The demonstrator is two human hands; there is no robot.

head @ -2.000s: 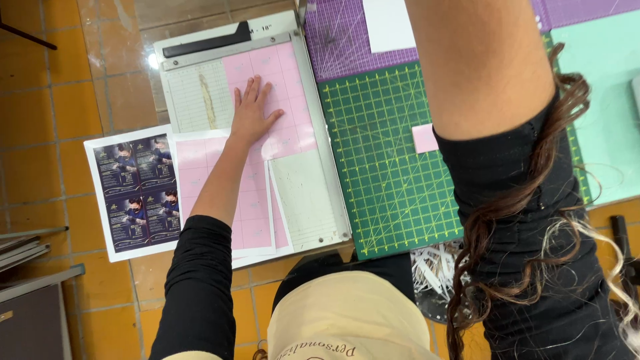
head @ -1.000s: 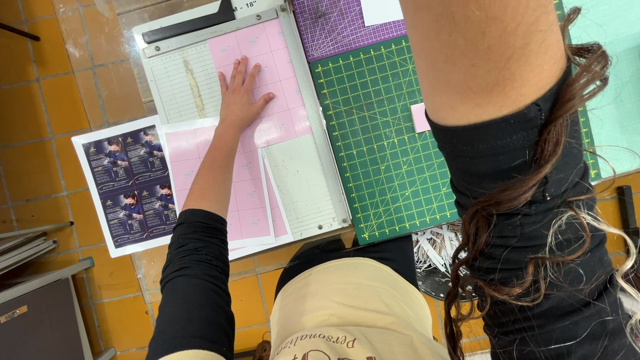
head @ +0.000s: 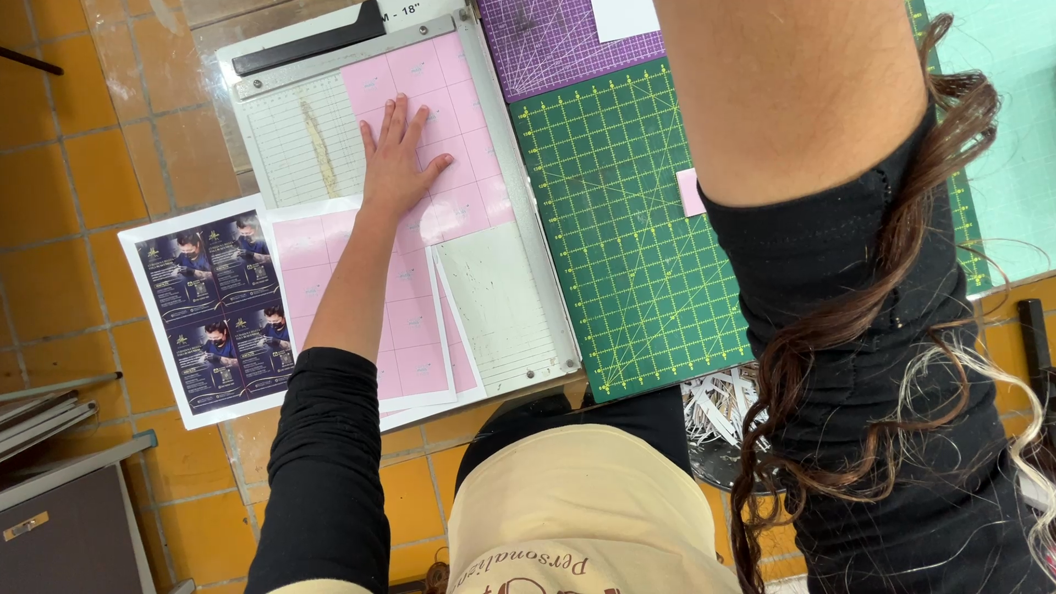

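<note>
My left hand [head: 402,165] lies flat, fingers spread, on a pink printed sheet [head: 470,124] on the bed of a paper trimmer [head: 503,322]. The sheet reaches the trimmer's right edge. More pink sheets [head: 412,322] with white margins overlap below it, under my left forearm. A sheet of dark printed flyers [head: 198,355] lies to their left. My right forearm rises past the top of the view, so my right hand is out of sight. Beside that arm, a small pink paper piece [head: 689,192] rests on a green cutting mat [head: 619,247].
A purple cutting mat [head: 569,49] with white paper [head: 624,18] on it adjoins the green one at the top. Paper strips [head: 722,404] fill a black container below the table edge. A dark cabinet [head: 74,528] stands at the lower left; a pale green surface [head: 1002,140] is at the right.
</note>
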